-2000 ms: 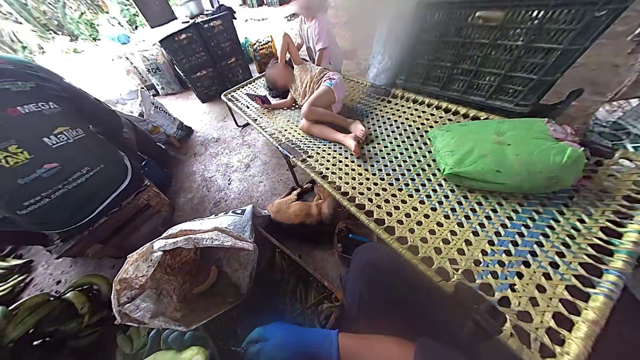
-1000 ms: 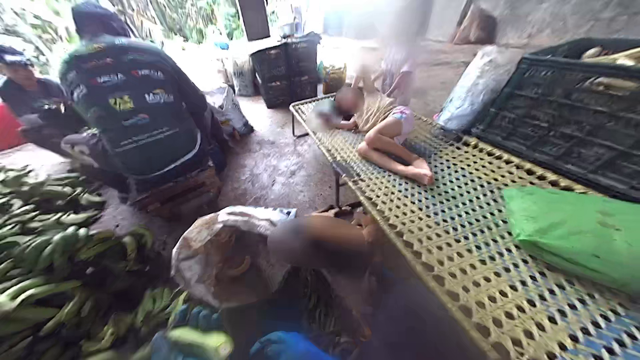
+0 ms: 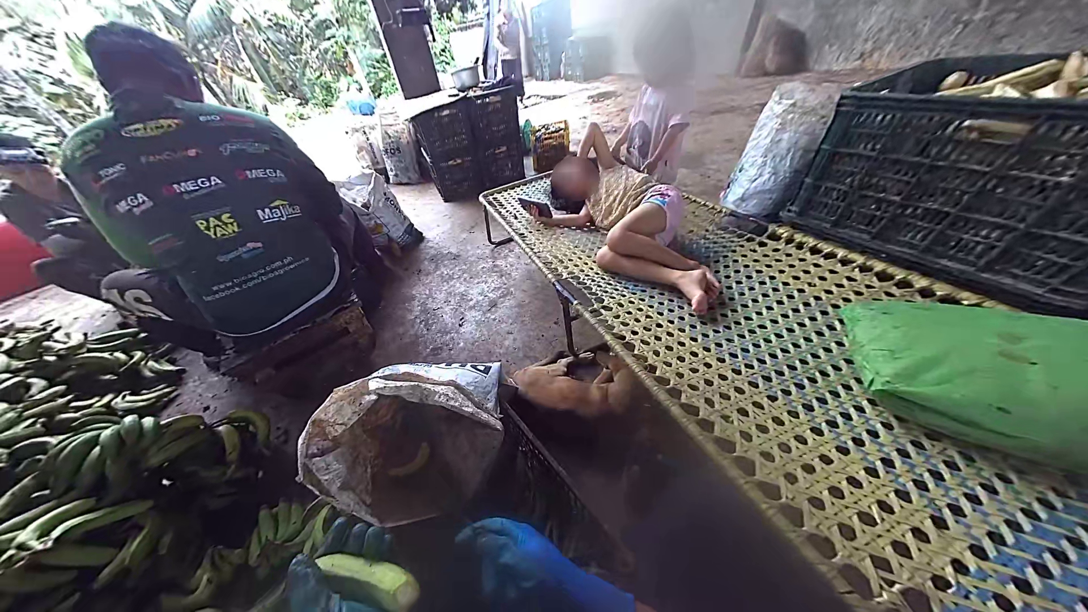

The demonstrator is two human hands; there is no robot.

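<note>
Near the bottom edge my left hand (image 3: 340, 565), in a dark blue-green glove, is closed around a pale green banana (image 3: 367, 581). To its right is my right hand (image 3: 518, 557) in a brighter blue glove; its fingers are blurred and partly hidden in shade, and whether they hold anything is unclear. Just beyond both hands an open woven sack (image 3: 340, 442) lies with its mouth toward me, a yellowish curved piece (image 3: 411, 460) inside. A heap of green bananas (image 3: 93, 476) covers the floor on the left.
A person in a printed shirt (image 3: 204, 195) sits on a low wooden seat. A woven cot (image 3: 765, 382) on the right bears a lying person (image 3: 633, 204), a green bundle (image 3: 969, 374) and a black crate (image 3: 935, 170). A brown dog (image 3: 578, 387) lies beside the cot. Stacked crates (image 3: 472, 140) stand behind.
The view has swung left, bringing more of the banana heap and the seated people into sight. The banana in my left hand shows more plainly now.
</note>
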